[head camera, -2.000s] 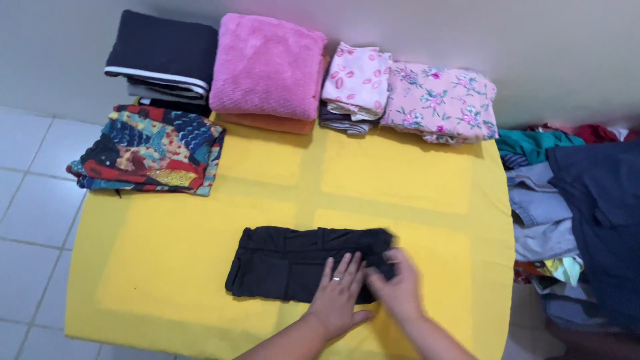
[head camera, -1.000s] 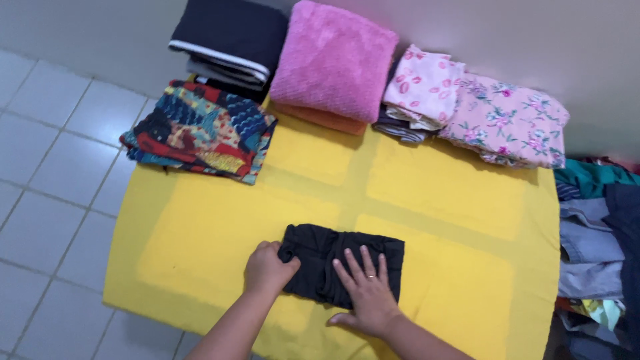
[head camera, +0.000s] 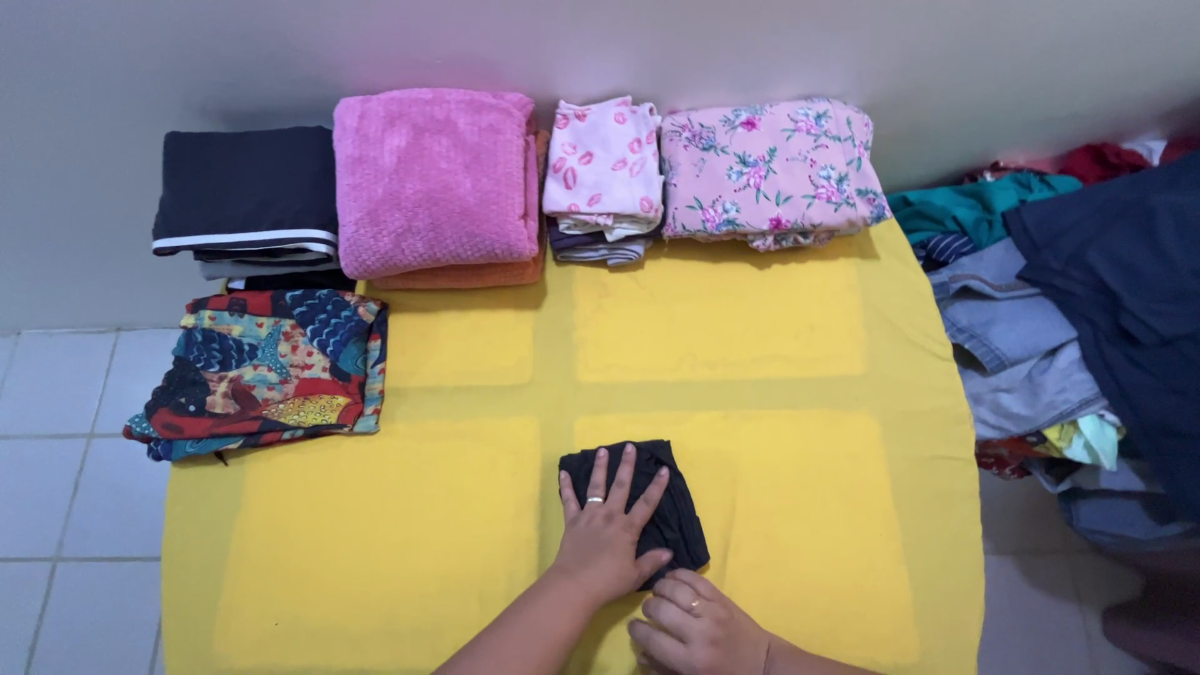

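A small folded black cloth garment [head camera: 677, 511] lies on the yellow cloth-covered table [head camera: 394, 544], near its front edge. Flat on top of it rests my left hand [head camera: 609, 534], fingers spread, with a ring on one finger. My right hand [head camera: 698, 619] is at the garment's lower right corner, its fingers curled and the thumb and index finger close to the edge. Whether those fingertips pinch the fabric cannot be told. Part of the garment is hidden under my left hand.
Along the back stand a dark folded stack [head camera: 248, 183], a pink fleece [head camera: 436, 178], a lip-print cloth [head camera: 605, 159] and a floral cloth [head camera: 769, 173]. A fish-print garment [head camera: 272, 366] lies at the left. A loose clothes pile [head camera: 1022, 319] sits beyond the right edge.
The black garment has gone from a long strip to a shorter piece and now a small, roughly square bundle. My left hand has moved from its left end to lie on top; my right hand has come off the top.
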